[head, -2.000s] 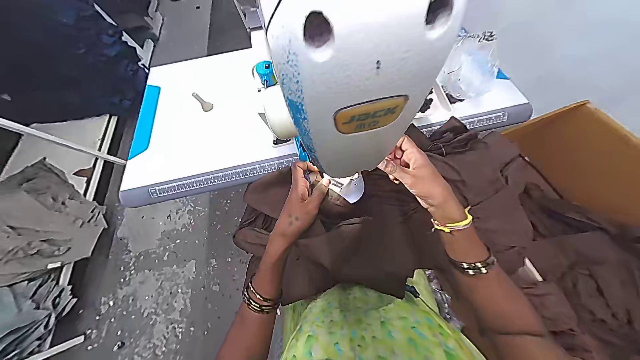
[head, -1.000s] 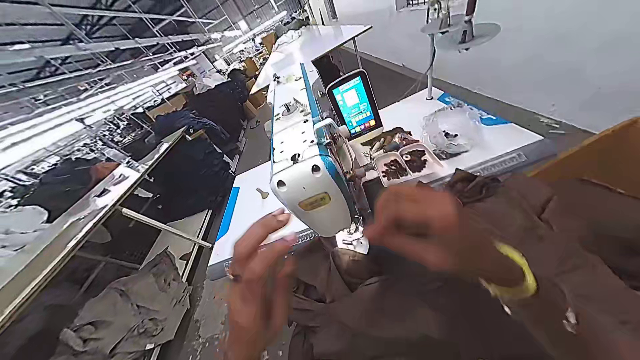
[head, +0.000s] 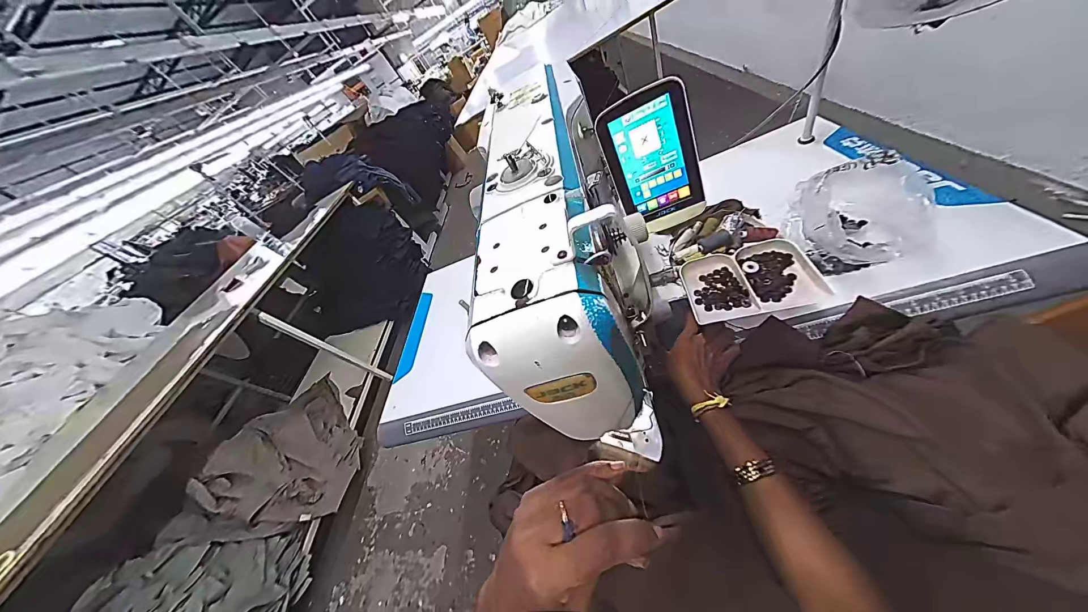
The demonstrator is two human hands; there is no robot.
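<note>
A white and blue Jack button-sewing machine (head: 544,340) stands on a white table, its needle area partly hidden by its head. Below the machine head is my left hand (head: 578,531), with a ring on it; thumb and fingers are curled near a faint thread, and whether they pinch it is unclear. My right hand (head: 699,353) reaches past the right side of the head, beside the button tray; its fingers are partly hidden. Dark brown cloth (head: 901,425) lies under both hands and over the table's front edge. The two-part white tray (head: 786,308) holds dark buttons.
A lit control screen (head: 648,153) stands behind the tray. Thread spools (head: 718,238) and a clear plastic bag (head: 863,212) lie on the table. At left are a rack with grey-brown cloth (head: 280,467) and a white rail (head: 323,344). A cardboard edge shows at far right.
The view has swung up from the machine head. Both hands were together at the cloth under the head two seconds ago; my right hand is now beside the button tray, my left below the head.
</note>
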